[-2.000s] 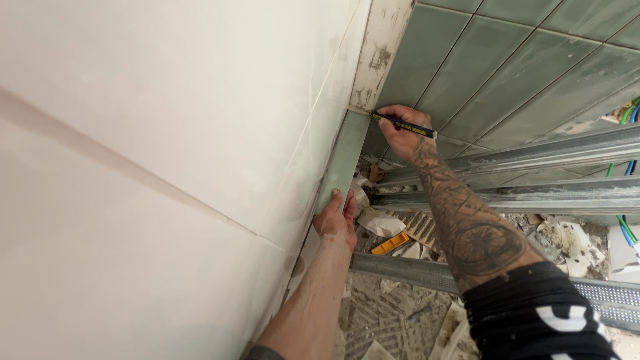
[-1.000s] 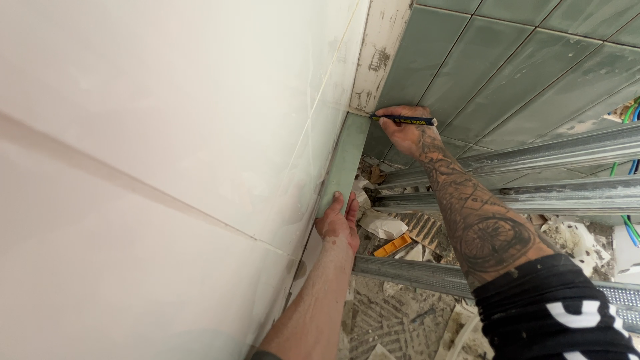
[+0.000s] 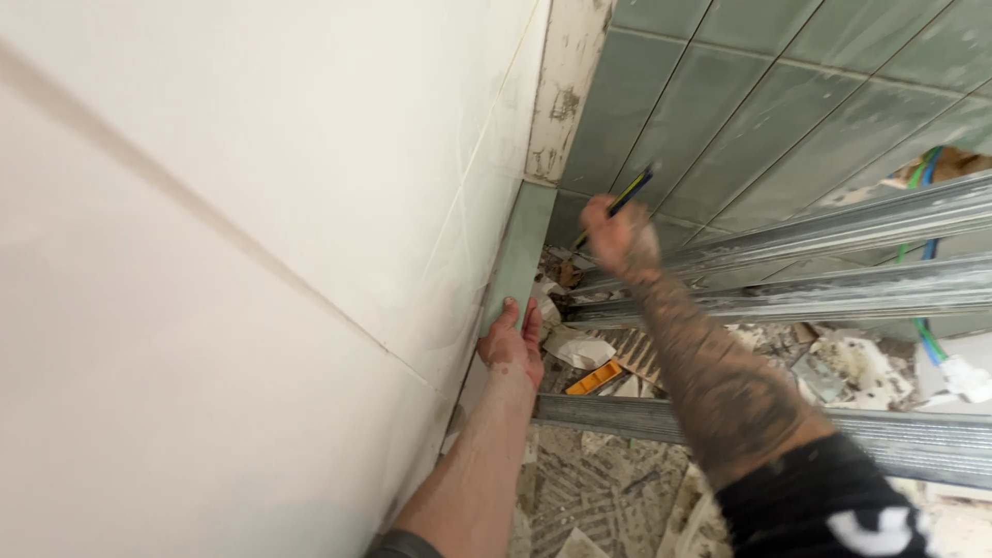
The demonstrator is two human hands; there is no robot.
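A narrow green tile strip (image 3: 523, 244) lies along the edge of the large white wall tiles (image 3: 372, 194), its upper end against a pale, stained strip (image 3: 570, 93). My left hand (image 3: 513, 341) grips the lower part of the green strip, with the thumb on its face and the fingers at its right edge. To the right of the strip's upper part, my right hand (image 3: 620, 232) is blurred and holds a dark pencil or marker (image 3: 632, 191) with yellow-green marks. That hand is apart from the strip, in front of the green wall tiles (image 3: 721, 116).
Metal profiles (image 3: 852, 287) cross the right side, and another metal profile (image 3: 604, 411) runs lower down. An orange plastic piece (image 3: 594, 377), paper scraps and rubble lie beyond. Green and blue cables (image 3: 926, 341) hang at the right. The floor (image 3: 597, 480) below bears ridged adhesive.
My right hand, with the pencil or marker, has moved away from the top end of the green strip, down and to the right. My left hand has stayed on the strip.
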